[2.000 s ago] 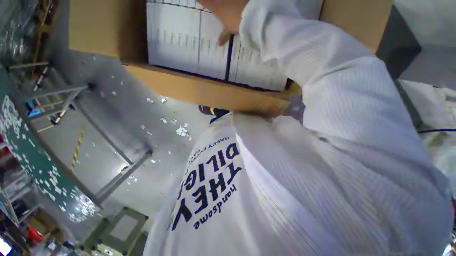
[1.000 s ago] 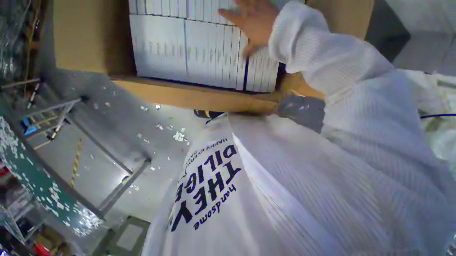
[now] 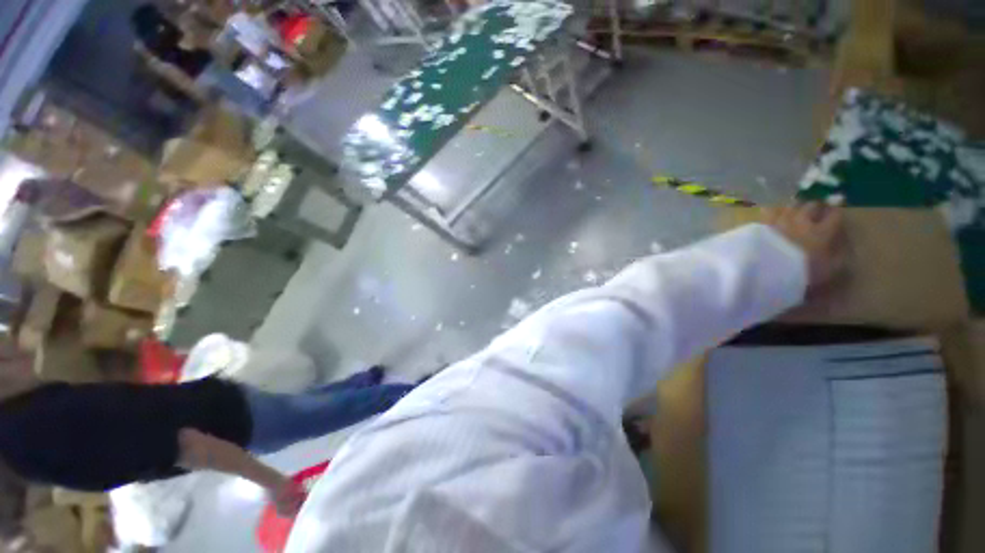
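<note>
The open brown carton (image 3: 907,259) is at the right, cut off by the picture's lower right edges. White product boxes (image 3: 772,454) stand packed inside it, with dark gaps between some of them. My left hand (image 3: 815,243) is at the carton's raised far flap, its fingers bent at the flap's edge; finger detail is blurred. My white sleeve runs up to it from the bottom centre. My right hand is out of the picture.
A person in a dark top (image 3: 97,432) is at the lower left, one hand by a red object (image 3: 283,513). A green-topped table (image 3: 454,86) strewn with white pieces stands beyond. Stacked cartons (image 3: 86,254) fill the left. Other people are at the upper left.
The view has swung to the left, so the carton now lies at the right. My right hand, earlier over the boxes, has left view; my left arm and hand now show.
</note>
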